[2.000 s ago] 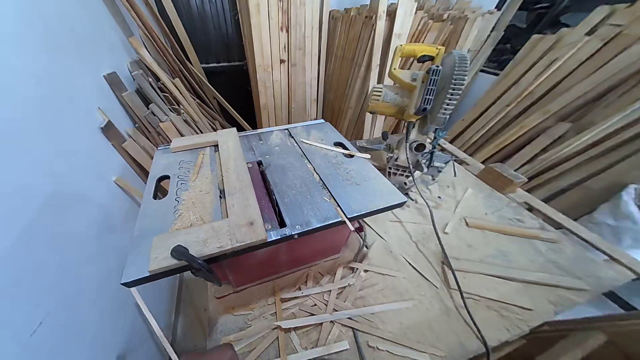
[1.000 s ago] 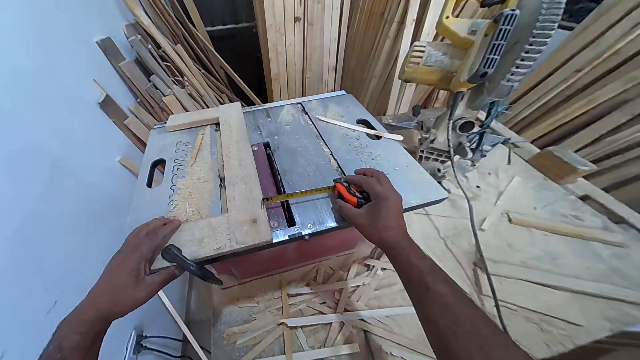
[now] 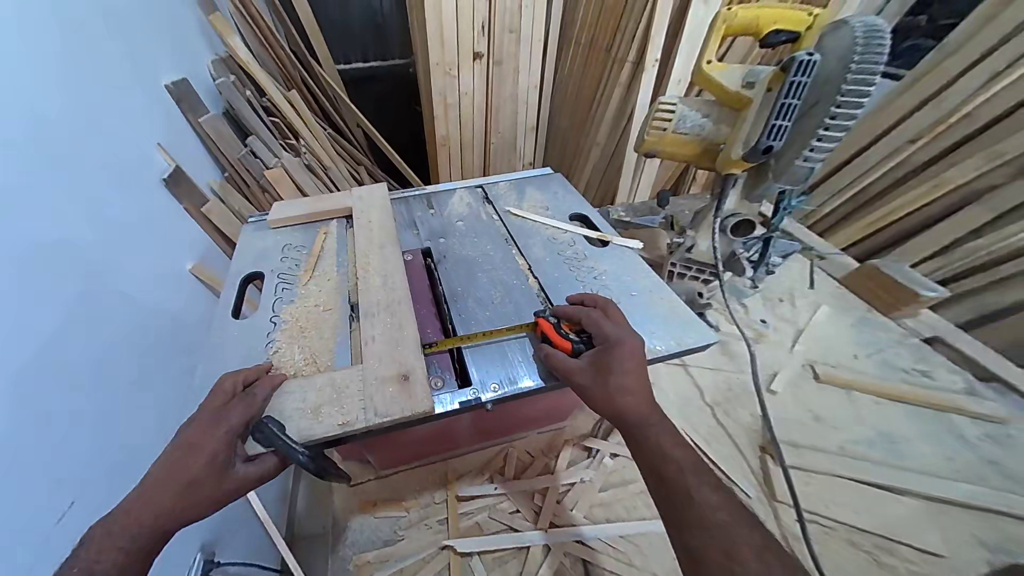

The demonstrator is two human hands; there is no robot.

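Observation:
My right hand point(image 3: 596, 352) holds an orange and black tape measure point(image 3: 562, 333) over the metal top of a table saw point(image 3: 496, 280). Its yellow blade point(image 3: 480, 338) reaches left across the saw's slot to the edge of a wooden fence point(image 3: 388, 296). My left hand point(image 3: 240, 432) rests at the fence's front left corner, thumb and fingers around the board end beside a black clamp point(image 3: 296, 450). Sawdust point(image 3: 308, 332) and a thin wood sliver point(image 3: 314, 256) lie left of the fence. Another thin strip point(image 3: 572, 228) lies on the right of the top.
A yellow miter saw point(image 3: 720, 104) stands at the back right, its grey cable point(image 3: 748, 344) running forward across a dusty wooden surface. Wood offcuts point(image 3: 544, 504) are heaped before the table saw. Boards point(image 3: 488, 88) lean behind, more stand at left and right. A wall point(image 3: 88, 240) borders the left.
Two seconds ago neither hand was in view. Both have come in, the right with the tape measure, its blade drawn out by one second ago. The view has moved closer to the table saw.

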